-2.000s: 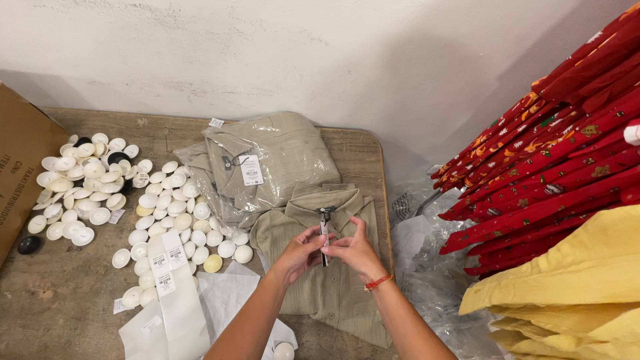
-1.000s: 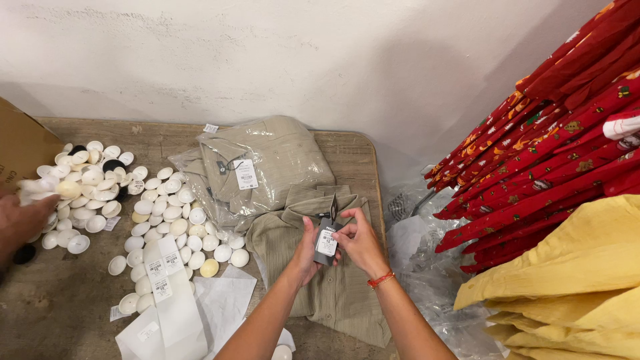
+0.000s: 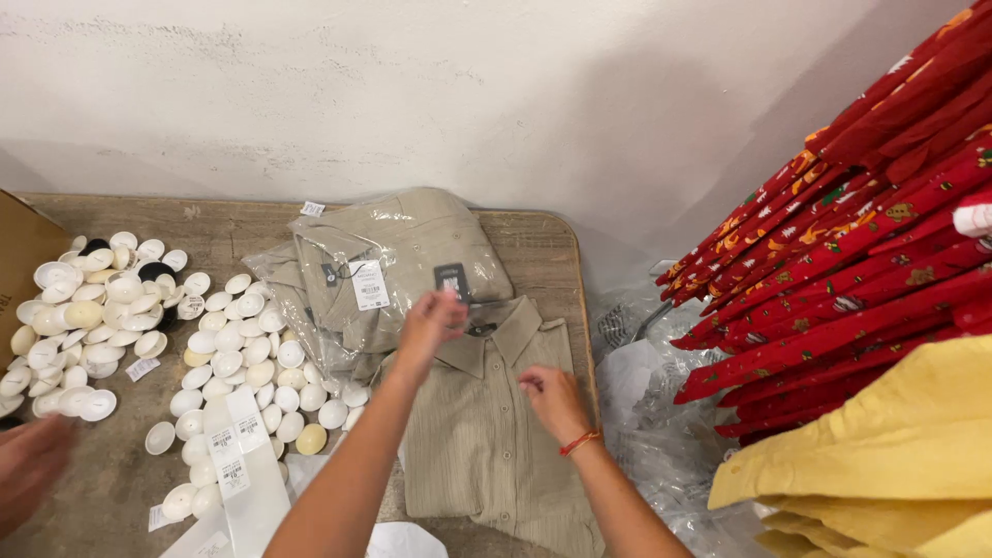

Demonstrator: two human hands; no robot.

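Observation:
My left hand [image 3: 432,322] is raised over the collar of a folded beige button-up shirt [image 3: 496,434], just below a dark hang tag [image 3: 450,283]. The hand is blurred, and I cannot tell whether its fingers touch the tag. With fingers curled and no object visible in them, my right hand [image 3: 554,399] hovers over the shirt's right front, a red string bracelet on its wrist. Behind the shirt lie beige garments in clear plastic bags [image 3: 434,225], with a white price tag [image 3: 370,284] on top.
Piles of white and cream round security tags [image 3: 248,341] cover the table's left, beside sticker strips [image 3: 240,453] and a cardboard box [image 3: 23,263]. Another person's hand [image 3: 31,465] is at the left edge. Red printed garments [image 3: 837,287] and yellow fabric [image 3: 876,434] hang at right.
Both hands have parted; the left has moved up toward the bags. The dark tag, held between both hands one second ago, stands above the collar. Another person's hand has moved down from the round tags.

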